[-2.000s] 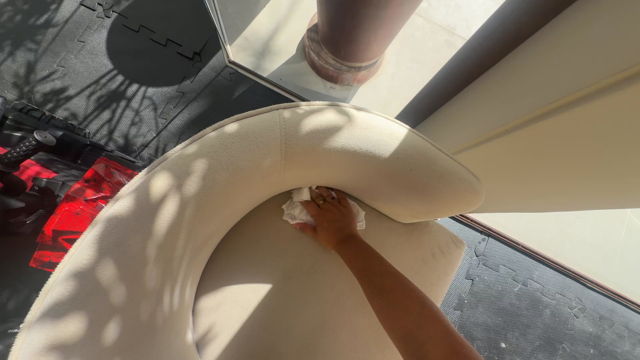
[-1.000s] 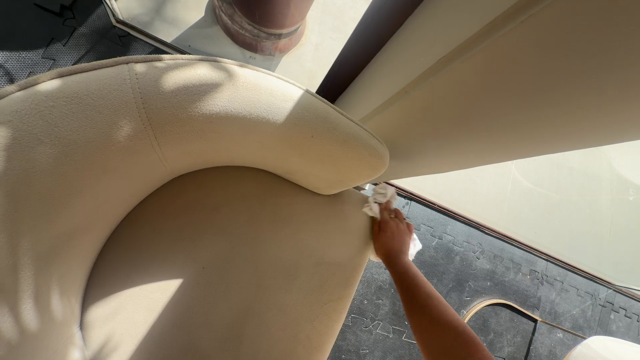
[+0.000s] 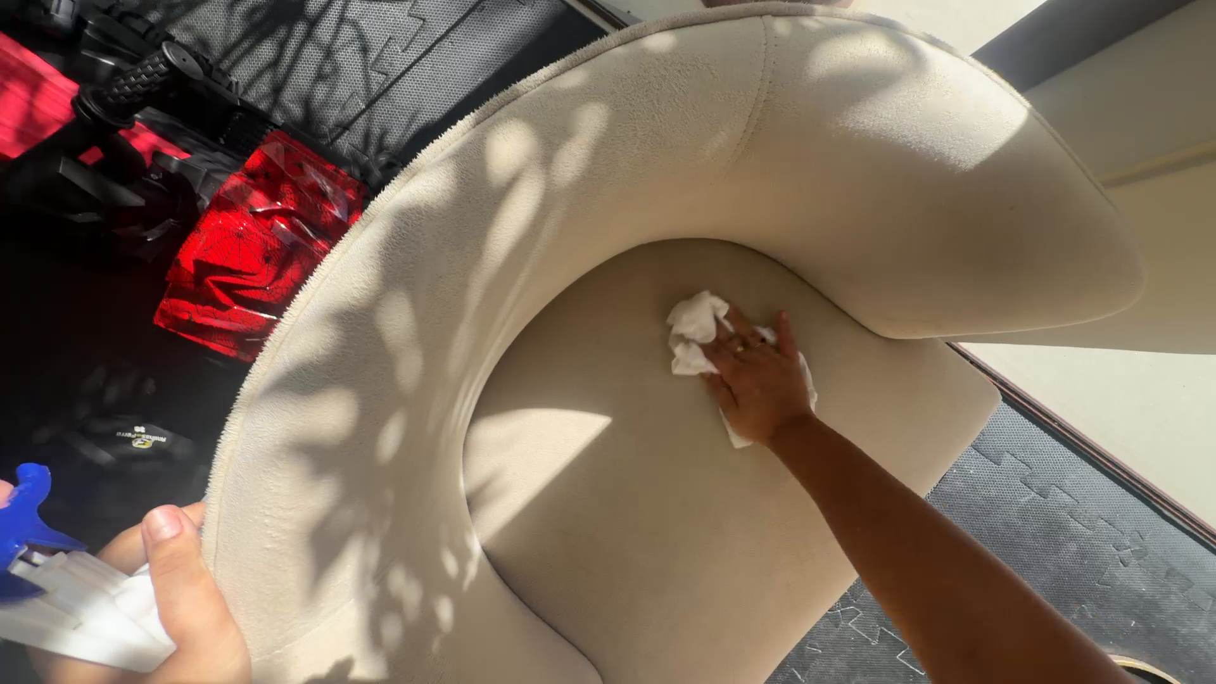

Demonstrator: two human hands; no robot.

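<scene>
A cream upholstered armchair with a curved back (image 3: 627,171) fills the middle of the head view. My right hand (image 3: 760,380) lies on the brown-beige seat (image 3: 665,532), fingers spread over a crumpled white cloth (image 3: 698,328) that shows at the fingertips and below the palm. At the lower left, my left hand (image 3: 185,589) is closed around a white spray bottle (image 3: 90,608) with a blue trigger, beside the chair's outer edge. Part of the bottle is cut off by the frame.
Left of the chair lie a shiny red patterned plastic piece (image 3: 256,247) and a black handlebar-like grip (image 3: 142,85). Dark interlocking floor mats (image 3: 1045,503) surround the chair. A beige panel or curtain (image 3: 1140,218) is close at the right.
My right hand has moved with the cloth from the seat's outer right edge onto the middle of the seat. My left hand and the spray bottle have come into view. The view has shifted left.
</scene>
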